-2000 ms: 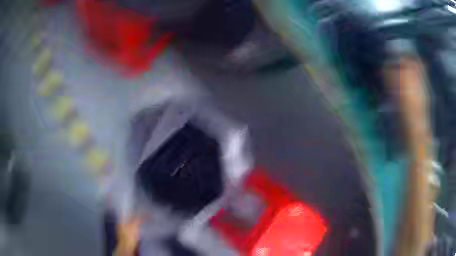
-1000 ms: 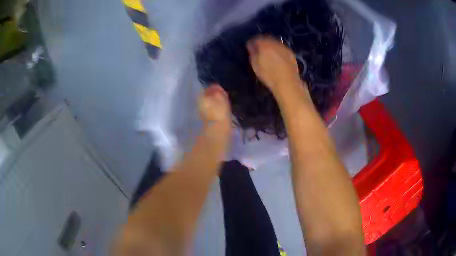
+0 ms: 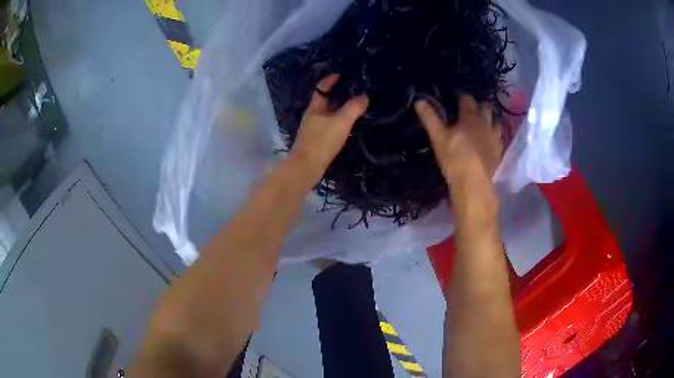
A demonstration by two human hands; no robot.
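A large tangled pile of thin black C-shaped pieces (image 3: 392,162) fills an open milky plastic bag (image 3: 550,103). My left hand (image 3: 325,129) is on the pile's left part, thumb and fingers spread and sunk among the pieces. My right hand (image 3: 465,136) is on the pile's right part, thumb apart from the fingers, fingertips hidden among the pieces. Both hands are bare and grip pieces at the pile's surface. How many pieces they hold cannot be told.
A red plastic stool (image 3: 576,280) stands at the lower right, partly beneath the bag. Yellow-black floor tape (image 3: 174,33) shows at the upper left and below the bag. A grey panel (image 3: 74,273) is at the lower left. A dark trouser leg (image 3: 344,317) is at the bottom.
The view has turned from the bench and floor to the bag. Since a second ago both hands have gone from closed to spread fingers in the pile, and the bag's left edge lies further left.
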